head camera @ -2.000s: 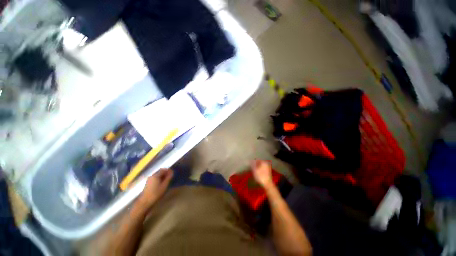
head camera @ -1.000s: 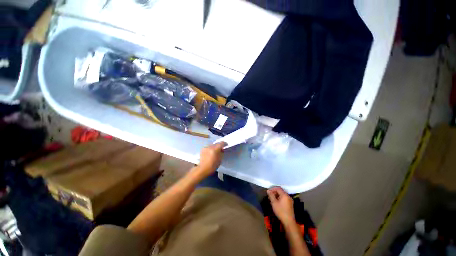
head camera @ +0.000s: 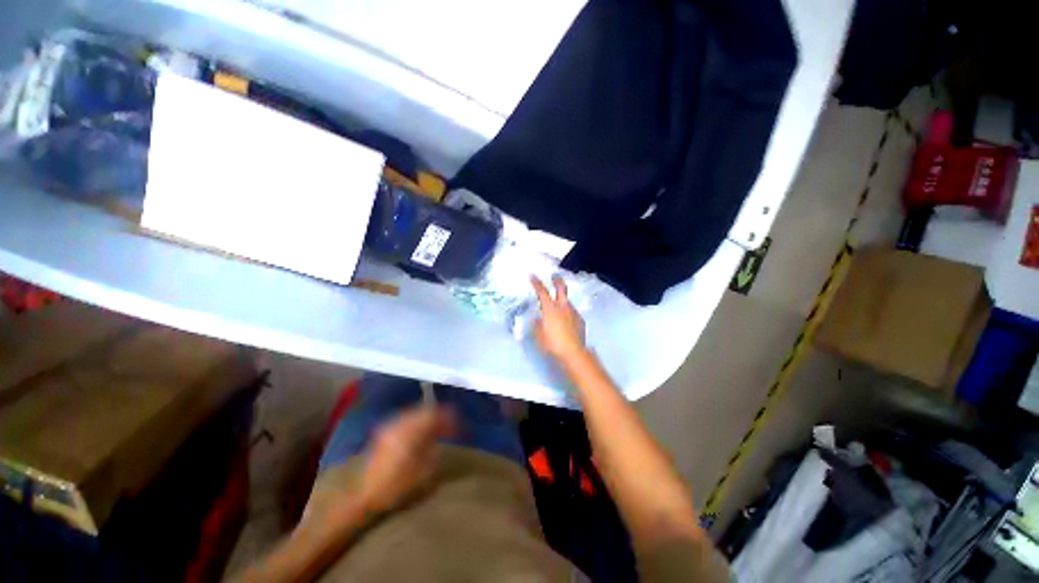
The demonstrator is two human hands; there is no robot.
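My right hand [head camera: 558,325] reaches over the pale trough [head camera: 444,353], two fingers apart, touching crinkled clear plastic [head camera: 496,298]. No firm grip on it shows. My left hand [head camera: 408,448] is blurred in front of my lap, outside the trough; whether it holds anything is unclear. A packaged dark item [head camera: 456,243] with a white barcode label lies left of the clear plastic. A white paper sheet [head camera: 262,177] lies over the trough's contents farther left. A dark garment [head camera: 638,125] hangs from the white table into the trough.
Bagged dark items [head camera: 80,131] lie at the trough's left end. A brown carton [head camera: 114,399] stands below left. Black and red-orange material [head camera: 558,467] is below the trough. Another carton [head camera: 906,315] and a red bin [head camera: 963,179] stand at the right, beyond yellow-black floor tape.
The white sheet my left hand held now lies farther left in the trough. My left hand has drawn back to my lap. My right hand has moved from the rim onto the clear plastic.
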